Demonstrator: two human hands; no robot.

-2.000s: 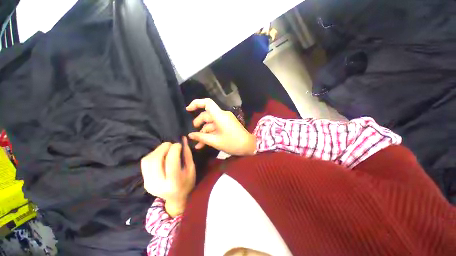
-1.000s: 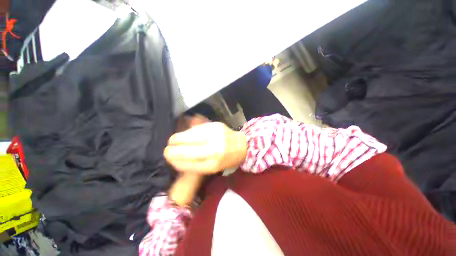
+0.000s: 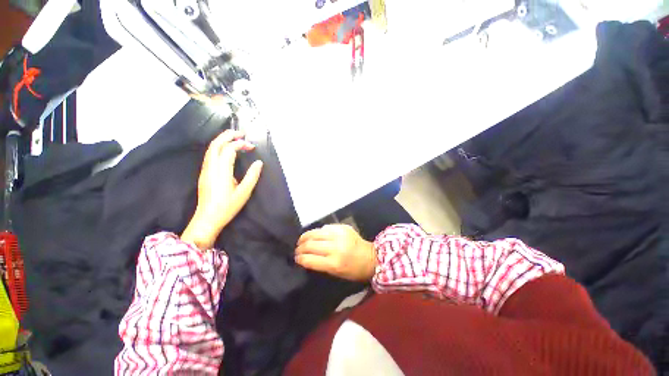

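A black garment [image 3: 147,198] lies over the left side of the machine table and hangs towards the lap. My left hand [image 3: 224,180] rests on it with fingers spread, fingertips just below the needle area [image 3: 238,95] of the sewing machine. My right hand [image 3: 334,252] is at the garment's edge below the table corner, fingers curled; whether cloth is pinched in it is hidden. The white machine bed [image 3: 352,125] lies to the right of the garment.
A red item [image 3: 337,29] lies on the bed at the top. An orange-red tie [image 3: 28,82] is on black cloth at upper left. More black cloth [image 3: 572,147] hangs at right. Red [image 3: 13,272] and yellow [image 3: 7,330] baskets stand at lower left.
My left hand has moved up from the lap to the cloth by the needle area. My right hand has parted from it and is lower. More of the machine shows.
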